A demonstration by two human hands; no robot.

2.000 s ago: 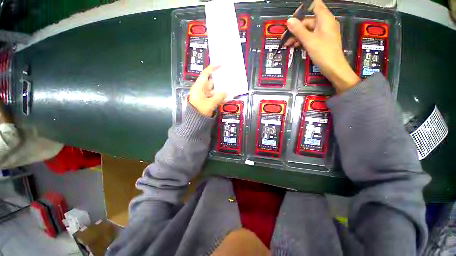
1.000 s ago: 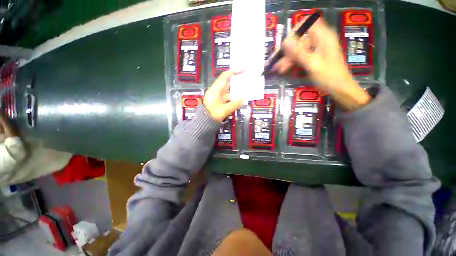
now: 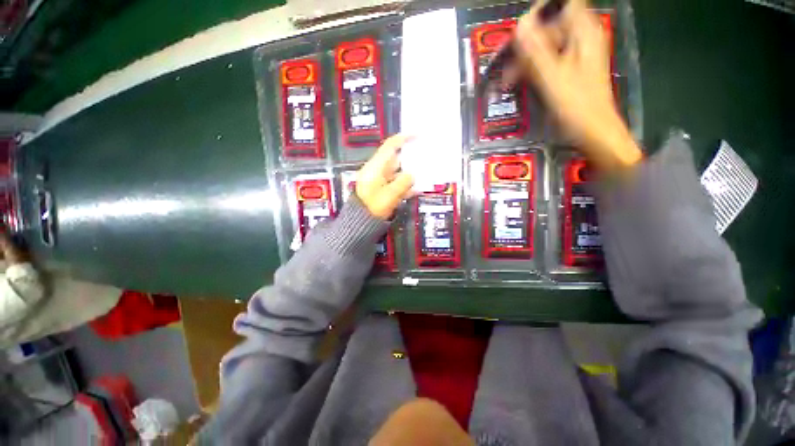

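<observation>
The clear blister tray [image 3: 473, 148] lies on the dark-green bench, holding red-and-black units [image 3: 508, 206] in two rows. My left hand [image 3: 383, 180] grips the lower end of a plain white label sheet [image 3: 431, 96], upright over the upper middle of the tray and hiding a pocket. My right hand [image 3: 567, 74] is blurred over the upper right of the tray, covering part of the units there. It holds the dark tweezers [image 3: 547, 10], also blurred; their tip and any sticker on it cannot be made out.
A curled small-label sheet [image 3: 729, 185] lies on the bench at the right. Another person's sleeve [image 3: 22, 292] shows at the left edge. Below the bench edge are a brown cardboard box [image 3: 209, 340] and white scraps [image 3: 155, 418].
The tray sits further left in view. My left hand and the white sheet have shifted right relative to the tray. My right hand has moved from beside the sheet to the tray's upper right.
</observation>
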